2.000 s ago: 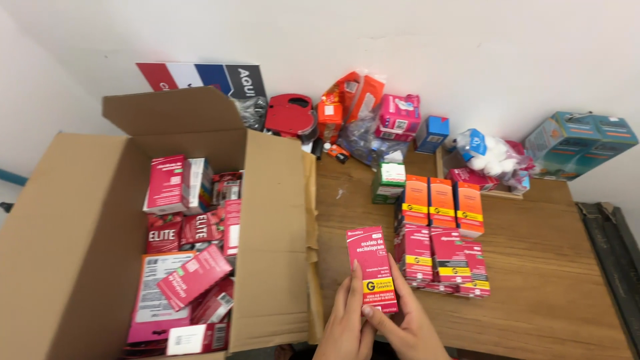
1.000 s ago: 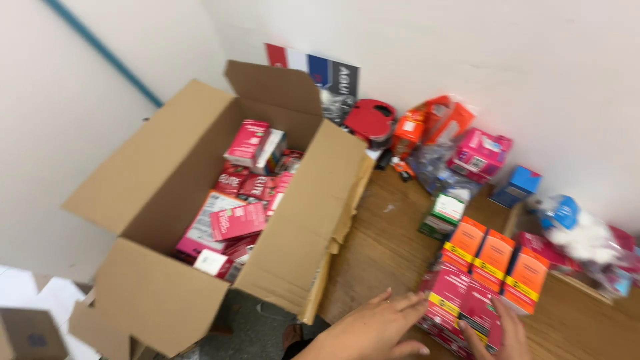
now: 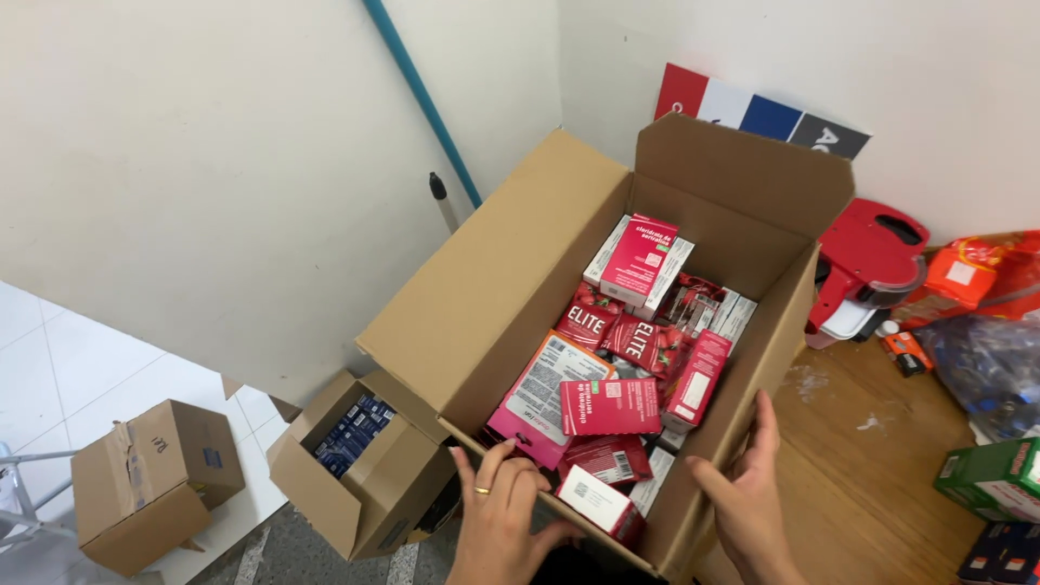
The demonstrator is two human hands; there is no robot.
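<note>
An upright open cardboard box [image 3: 731,175] holds pink-and-white medicine cartons [image 3: 642,256], red ELITE sachets [image 3: 589,318] and a pink-and-orange packet [image 3: 544,390]. My left hand [image 3: 500,512], with a ring on one finger, grips the box's near edge, fingers over the rim. At the box's right wall, my right hand [image 3: 743,487] holds the edge between thumb and fingers. Below its thumb, part of the wall is hidden. A carton with a white end [image 3: 597,497] lies inside near my left hand.
On the wooden table [image 3: 845,455] are a red label gun [image 3: 873,252], an orange bag [image 3: 959,272], clear plastic [image 3: 991,366] and a green carton [image 3: 991,479]. Lower left on the floor are a small open box [image 3: 317,487] and another cardboard box [image 3: 154,487]. A blue pole [image 3: 422,97] leans by the wall.
Both hands have moved from the pink cartons on the table to the large box's edges. The carton held two seconds ago is out of them. The view has swung left.
</note>
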